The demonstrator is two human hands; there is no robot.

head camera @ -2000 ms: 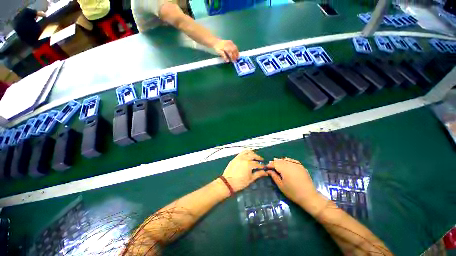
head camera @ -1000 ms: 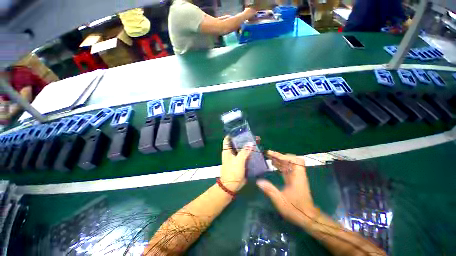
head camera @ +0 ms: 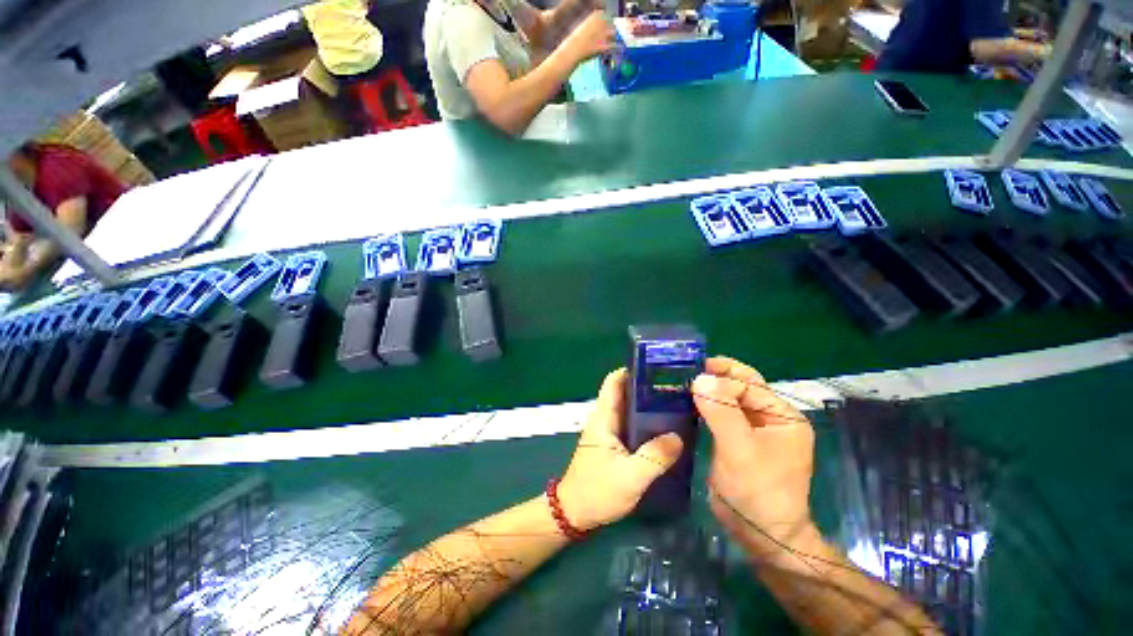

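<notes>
A dark housing (head camera: pixel 661 429) is held upright in front of me, its window end up. My left hand (head camera: pixel 619 462) is closed around its lower part, with the thumb across the front. My right hand (head camera: pixel 760 450) is at the window's right edge with thumb and index finger pinched together. Whether a small piece is between those fingertips cannot be told. The working sheet of dark adhesive pieces (head camera: pixel 671 584) lies on the green surface just below the housing.
Sheets of pieces lie at right (head camera: pixel 913 509) and lower left (head camera: pixel 205 547). Beyond a pale strip (head camera: pixel 348 435), dark housings (head camera: pixel 476 317) and blue frames (head camera: pixel 760 211) stand in rows. A phone (head camera: pixel 901 97) lies on the far bench. Other people sit opposite.
Over two seconds, my hands went from the working sheet to a housing. It has since been drawn nearer and turned upright, and my right hand has closed in on its window.
</notes>
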